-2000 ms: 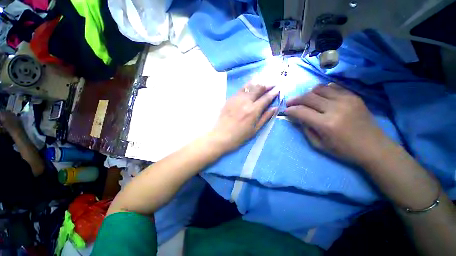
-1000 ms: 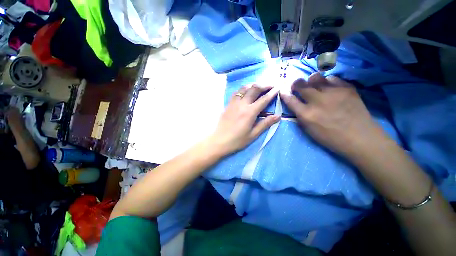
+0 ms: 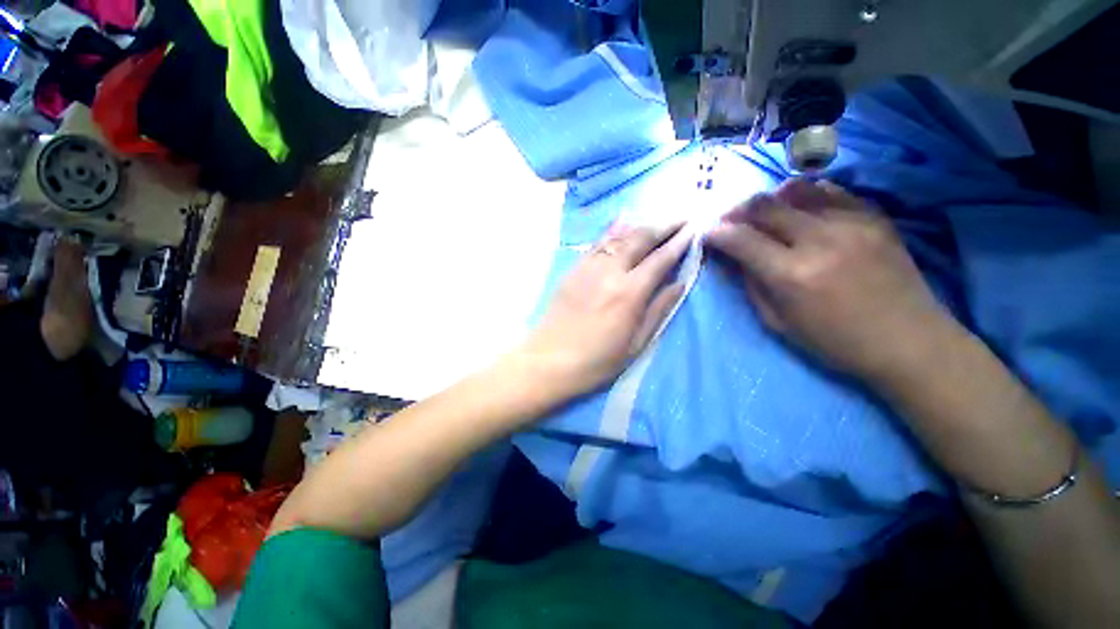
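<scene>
Light blue fabric (image 3: pixel 762 381) lies under both hands and hangs over the table's front edge. A narrow pale strip (image 3: pixel 629 391) runs from the fingertips down towards me. My left hand (image 3: pixel 614 301) rests on the cloth with its fingertips at the strip's left side. My right hand (image 3: pixel 829 270) has its fingertips at the strip's right side, pinching the cloth edge. The presser foot area (image 3: pixel 727 121) of the sewing machine is just beyond the fingertips, in bright light. Whether the left fingers pinch or only press is hard to see.
The machine head (image 3: pixel 909 43) is at top right, with a cream knob (image 3: pixel 812 148) beside the needle. Left are a brown tabletop (image 3: pixel 264 277), a second machine's handwheel (image 3: pixel 77 172), another person's arm (image 3: pixel 68 301), bottles (image 3: pixel 203 428), and black and neon-yellow cloth (image 3: pixel 246 92).
The fingertips of both hands have come close together at the strip. The blue cloth below them has shifted and become wavier at its front edge. The other person's arm has moved up.
</scene>
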